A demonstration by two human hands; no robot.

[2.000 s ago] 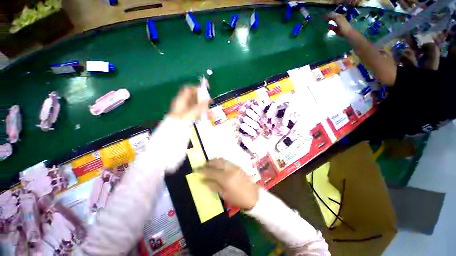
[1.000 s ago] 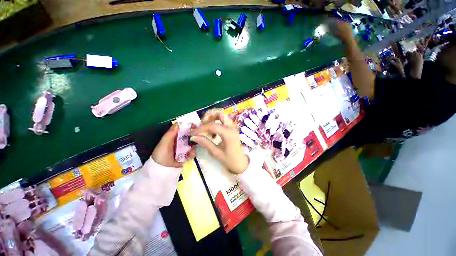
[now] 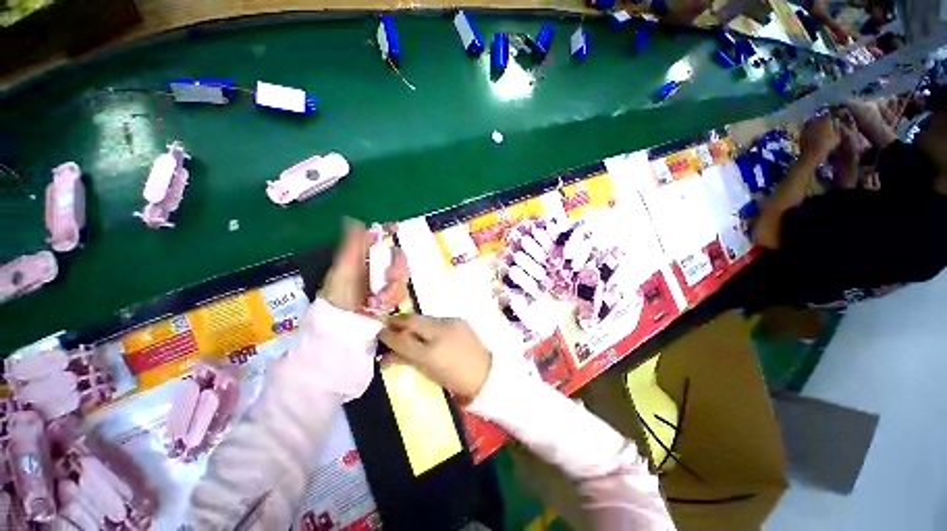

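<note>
My left hand [image 3: 350,272] holds a pink housing [image 3: 384,272] upright over the near belt edge. My right hand [image 3: 444,351] is just below it, fingertips pinched together near the top of the yellow backing sheet [image 3: 424,420]; whether a small piece is between them cannot be told. The yellow sheet lies on a black mat [image 3: 376,441]. Partly assembled pink units [image 3: 556,264] with dark squares lie piled on the white sheet at right. More pink housings [image 3: 47,384] are heaped at lower left.
A green belt [image 3: 415,135] carries pink housings [image 3: 308,178] and blue battery packs [image 3: 282,99]. Printed cardboard sheets [image 3: 197,337] cover the bench edge. An open carton [image 3: 727,415] stands below at right. A person in black [image 3: 862,244] works at the right.
My right hand has left the housing and moved down to the yellow sheet. The housing in my left hand has turned. The whole view has shifted slightly.
</note>
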